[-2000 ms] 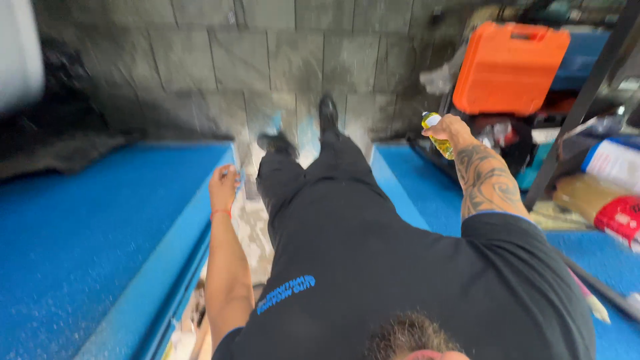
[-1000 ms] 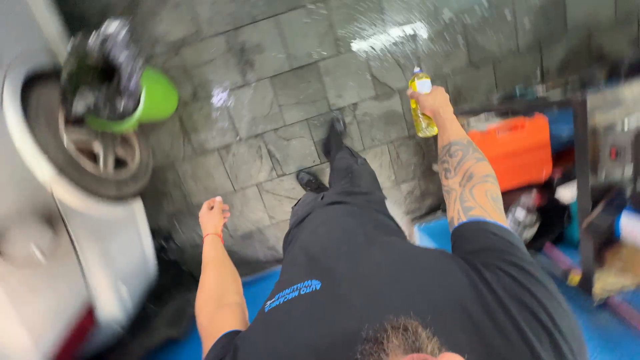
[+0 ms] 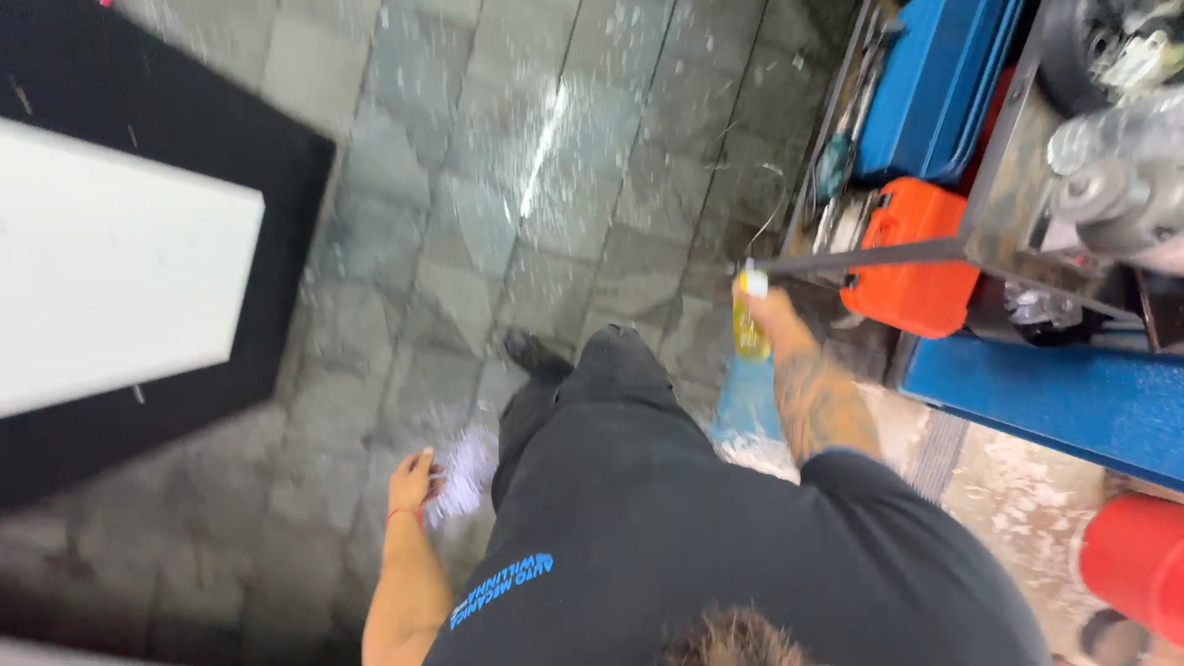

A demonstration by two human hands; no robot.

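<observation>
My right hand (image 3: 773, 310) grips a clear bottle of yellow liquid (image 3: 751, 333) with a white label or upper part. The bottle is upright in the picture, beside the corner of a metal rack. My left hand (image 3: 416, 479) hangs low on the left side over the stone-tiled floor (image 3: 370, 370), its fingers loosely curled and apart, with nothing seen in it. A thin red band circles the left wrist.
At the right, a metal rack (image 3: 869, 256) holds an orange plastic case (image 3: 911, 259), a blue case (image 3: 934, 83) and a clear plastic bottle (image 3: 1110, 134). A red container (image 3: 1138, 564) stands lower right. A white panel with a black border (image 3: 120, 268) fills the left.
The view has turned and moved widely over the tiled floor. The car wheel and green object seen a second ago are out of view. The yellow bottle has stayed in my right hand.
</observation>
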